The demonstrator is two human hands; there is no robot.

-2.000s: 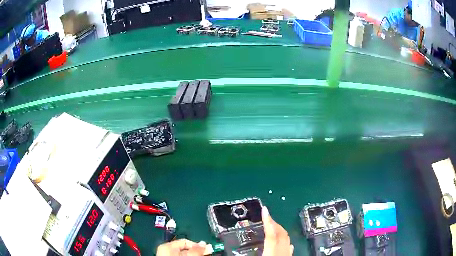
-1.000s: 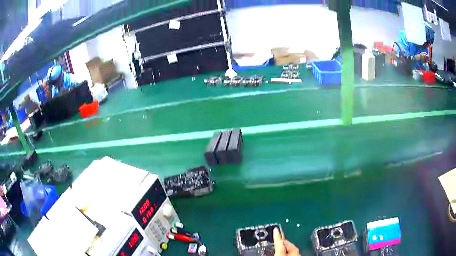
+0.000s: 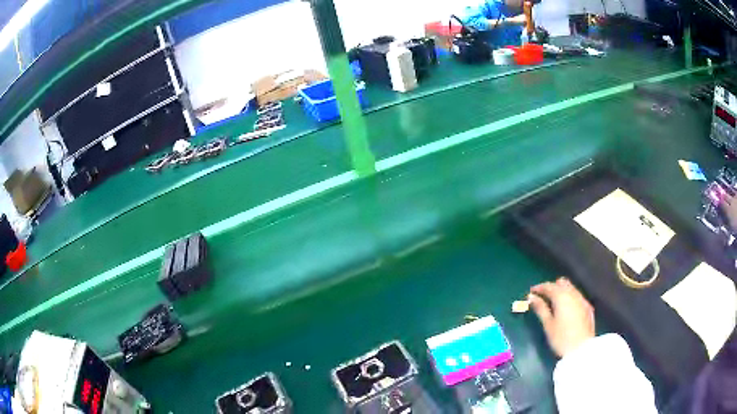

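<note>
My right hand (image 3: 566, 317), in a white sleeve, is at the right of the bench mat. Its thumb and forefinger are pinched at a small tan piece (image 3: 520, 306) just above or on the mat. My left hand is out of the picture. Left of my hand is a unit bearing a colour card (image 3: 470, 351) with white, cyan and magenta bands. Two more rugged device units stand further left, the middle one (image 3: 373, 370) and the left one (image 3: 250, 398), each with a ring near the top. The lower edge cuts them off.
A black foam tray (image 3: 558, 212) at right holds paper sheets (image 3: 626, 230) and a tape roll (image 3: 638, 269). Black blocks (image 3: 184, 265), a circuit board (image 3: 151, 332) and a power supply (image 3: 77, 380) are at left. A green post (image 3: 347, 105) crosses the far bench. Another person's hand (image 3: 729, 206) is at far right.
The view has swung right, showing the tray. My right hand has left the device unit and moved right to the small tan piece. My left hand has gone out of the picture.
</note>
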